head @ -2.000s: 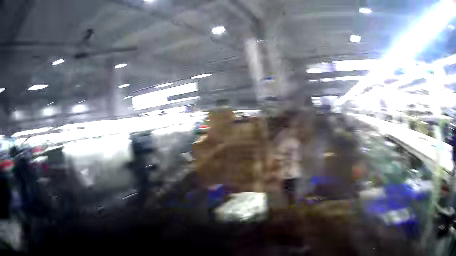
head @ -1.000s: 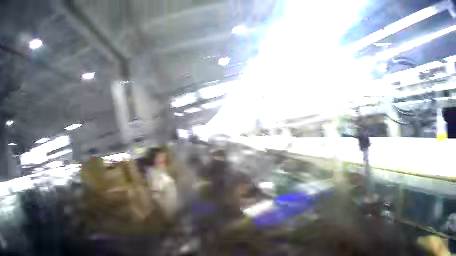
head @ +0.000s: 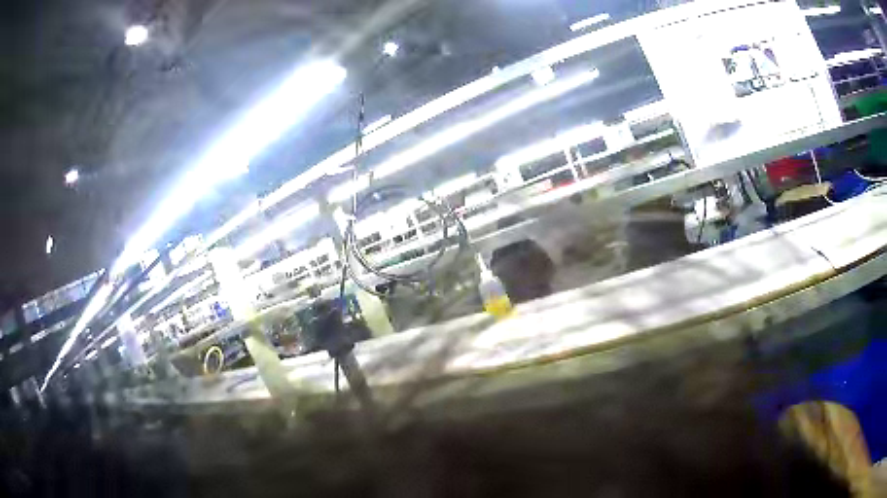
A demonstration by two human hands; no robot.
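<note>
A long white shelf (head: 603, 316) runs across the view, rising to the right. A clear squeeze bottle (head: 494, 296) with yellow-orange liquid stands on it near the middle. A bright blue bin (head: 844, 394) is cut off at the lower right. A blurred tan shape lies against the blue at the bottom right edge; I cannot tell if it is my right hand or cardboard. My left hand is not in view. The bottom of the picture is dark and blurred.
Black cable loops (head: 401, 277) hang above the shelf. A white panel (head: 744, 83) stands upper right. Dark rounded shapes show behind the shelf. A yellow ring (head: 213, 360) is at the left. Red and green bins are far right. Bright light tubes run overhead.
The view has swung right, from the aisle with tan stacks and a person to the long white shelf. The shelf now looks nearer and the bottle shows.
</note>
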